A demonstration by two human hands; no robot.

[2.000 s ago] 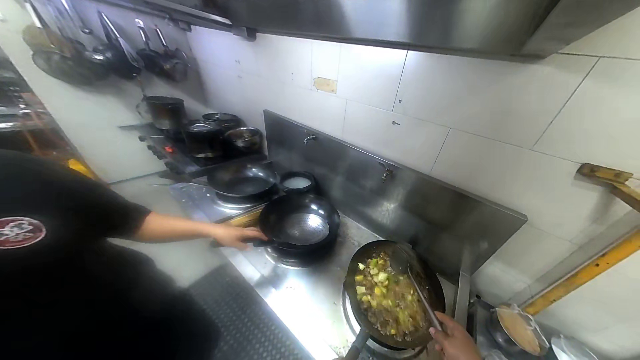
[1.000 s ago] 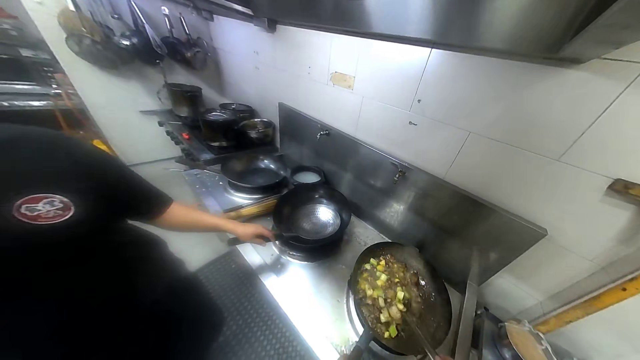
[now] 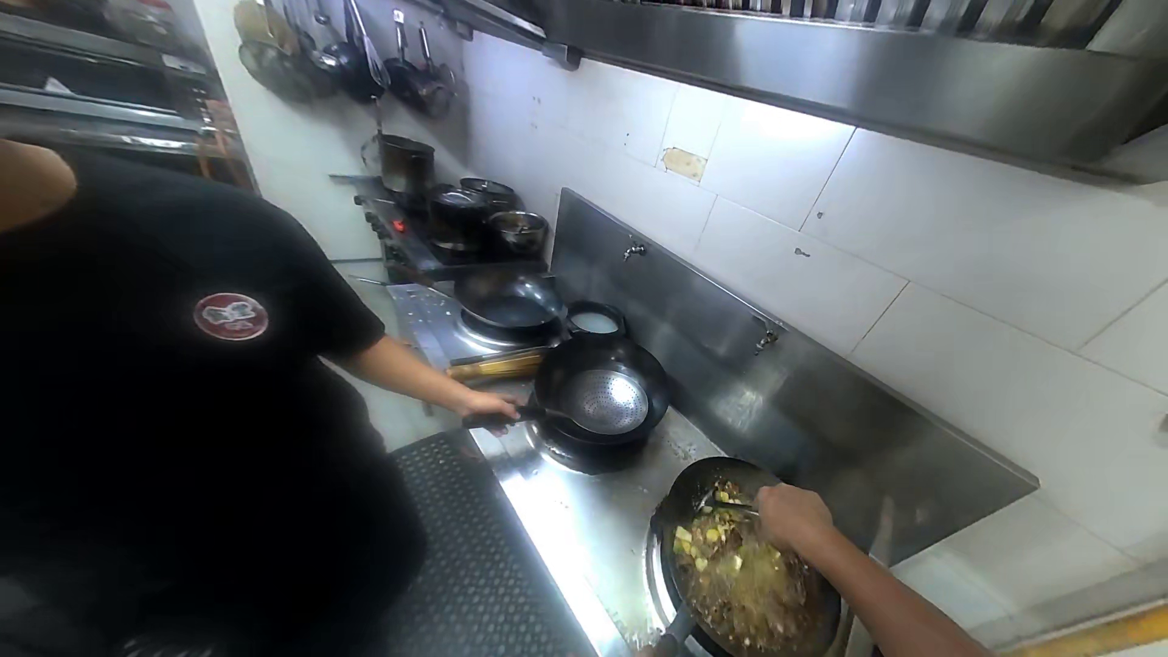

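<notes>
A black wok (image 3: 721, 470) stands on the near burner, holding diced yellow-green pieces, browned bits and bubbling liquid (image 3: 753, 589). My right hand (image 3: 794, 516) is over its far right side, closed around a dark-handled utensil (image 3: 735, 507) whose head is down among the food. Only a sliver of my left hand (image 3: 648, 650) shows at the bottom edge, against the wok's handle (image 3: 677, 630); most of that hand is cut off by the frame.
On the left a co-worker in a black T-shirt (image 3: 228, 411) has a hand (image 3: 488, 404) at a handle by a second wok (image 3: 557, 365) holding a perforated strainer (image 3: 607, 401). Beyond are another wok (image 3: 511, 301) and several pots (image 3: 456, 214). A steel backsplash (image 3: 693, 310) with taps runs behind.
My right hand, low at the wok's near right side two seconds ago, is now over its far right side with the utensil. The food looks wetter and bubbles. The co-worker's hand stays by the second wok.
</notes>
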